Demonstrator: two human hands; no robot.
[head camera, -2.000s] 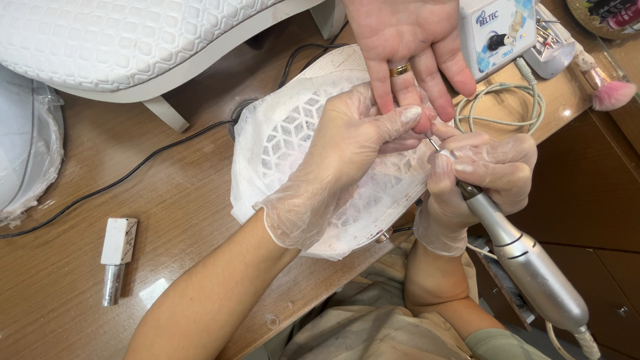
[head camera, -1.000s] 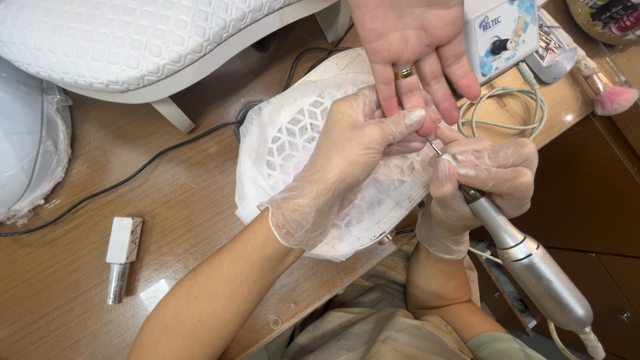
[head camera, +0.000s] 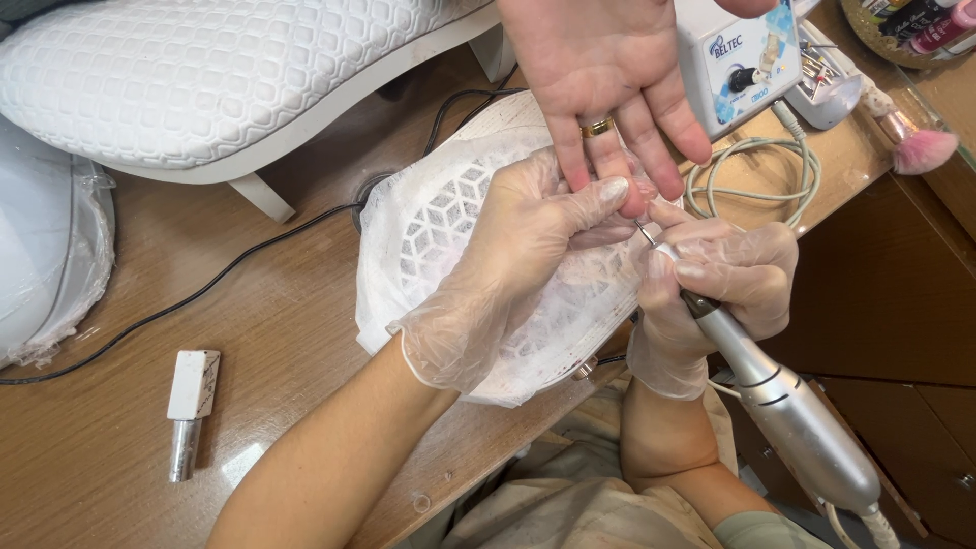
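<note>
My left hand (head camera: 526, 221), in a clear thin glove, grips the ring finger of another person's hand (head camera: 602, 76), which reaches in palm up from the top and wears a gold ring (head camera: 597, 127). In my gloved right hand (head camera: 724, 267) is a silver electric nail drill handpiece (head camera: 797, 415), held like a pen. Its thin metal bit (head camera: 645, 231) points at the tip of the held finger; whether it touches the nail cannot be seen. Below both hands lies a nail dust collector (head camera: 450, 213) with a hexagon-patterned grille under a white mesh cover.
A padded white hand rest (head camera: 252, 84) stands at upper left above a black cable (head camera: 221, 274). A white-capped bottle (head camera: 194, 385) lies at lower left. The drill's control box (head camera: 751, 65), a coiled cord (head camera: 812, 171), a tray of bits (head camera: 827, 80) and a pink brush (head camera: 923, 151) are at upper right.
</note>
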